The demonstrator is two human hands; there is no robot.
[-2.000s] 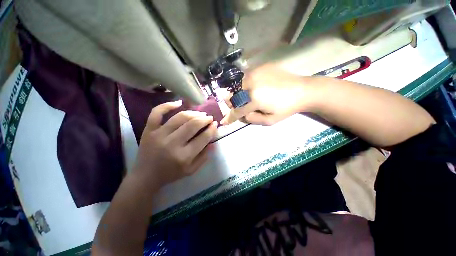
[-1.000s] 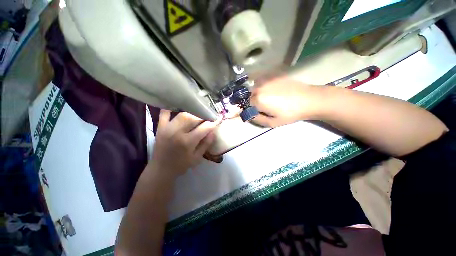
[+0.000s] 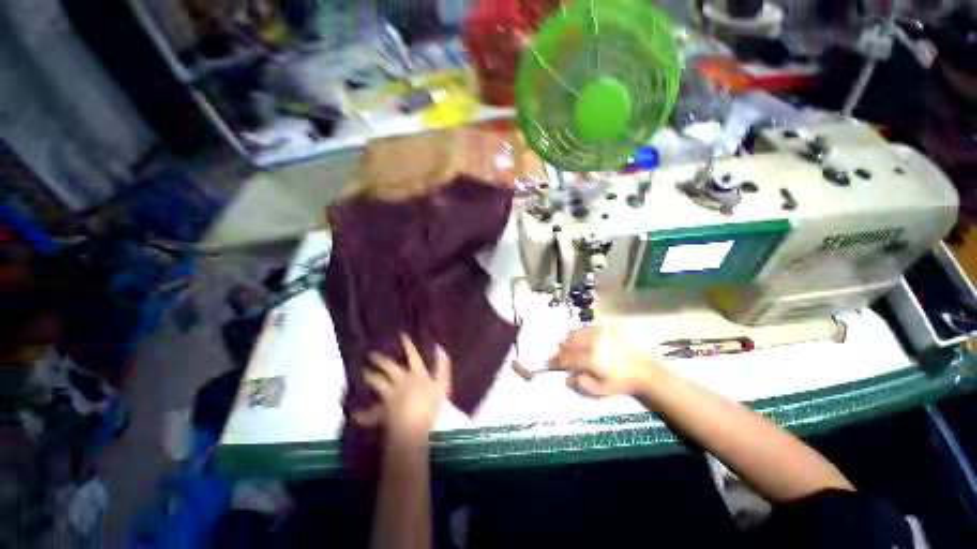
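Dark maroon fabric (image 3: 429, 273) lies over the left part of the white table, and its lower end hangs past the green front edge. My left hand (image 3: 407, 391) rests on the lower part of the fabric with its fingers spread. My right hand (image 3: 595, 362) is just in front of the needle area (image 3: 584, 290) of the cream sewing machine (image 3: 846, 231). Its fingers are bent and blurred; I cannot tell whether they hold anything. The fabric is away from the needle, to its left.
Red-handled snips (image 3: 712, 346) lie on the machine bed right of my right hand. A green fan (image 3: 600, 102) stands behind the machine. A brown packet (image 3: 407, 163) is behind the fabric. A white-edged bin (image 3: 932, 300) is at the table's right end. Blurred clutter covers the floor at left.
The view has pulled back and lifted. My left hand has moved left from the needle and now lies spread on the fabric. The fabric has come away from the needle. My right hand is now in front of it.
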